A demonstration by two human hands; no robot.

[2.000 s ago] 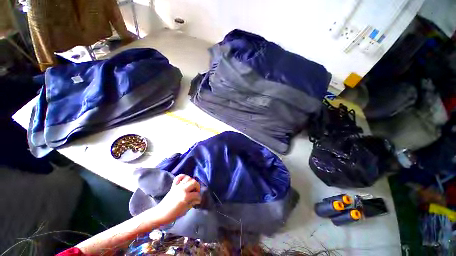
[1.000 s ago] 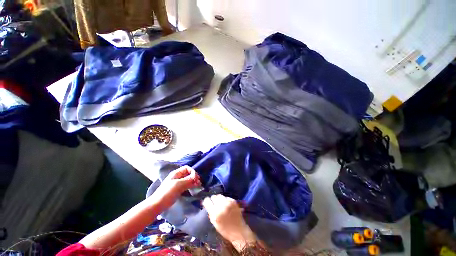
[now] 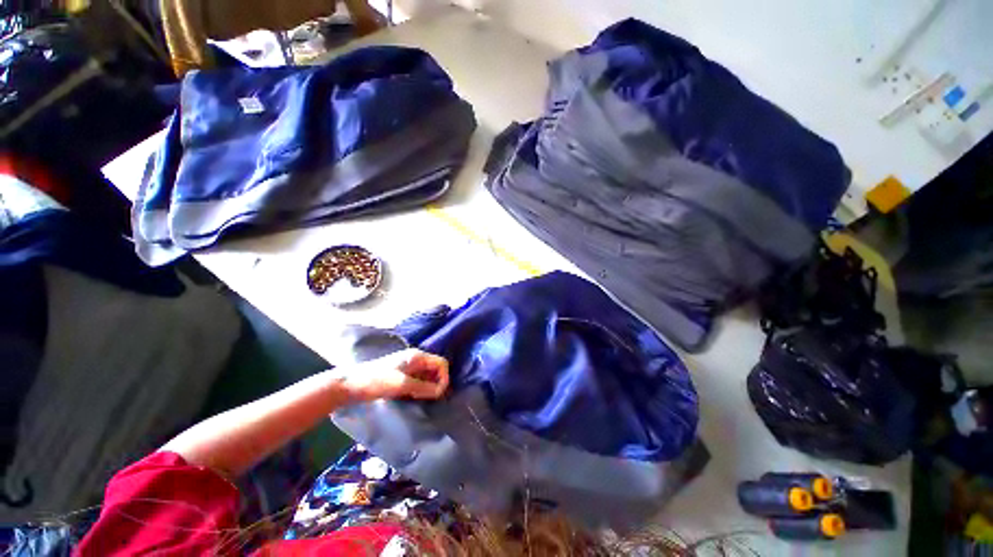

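A grey jacket with shiny navy lining (image 3: 577,370) lies bunched on the table's front edge, lining up. My left hand (image 3: 397,375) is on its grey front edge at the left, fingers curled and pinching the cloth. A button or needle at the fingertips cannot be made out. My right hand is not in view; hair covers the bottom of the picture. A round tin of gold-brown buttons (image 3: 345,272) stands beyond my left hand, its pale bottom partly showing.
A folded jacket pile (image 3: 316,152) lies far left, a taller pile (image 3: 664,174) far right. A yellow tape measure (image 3: 479,237) lies between them. A black plastic bag (image 3: 833,386) and dark spools (image 3: 789,503) are at the right.
My right hand, at the jacket beside my left a second ago, has gone out of view. My left hand has moved slightly and stays on the grey edge. The view has shifted a little.
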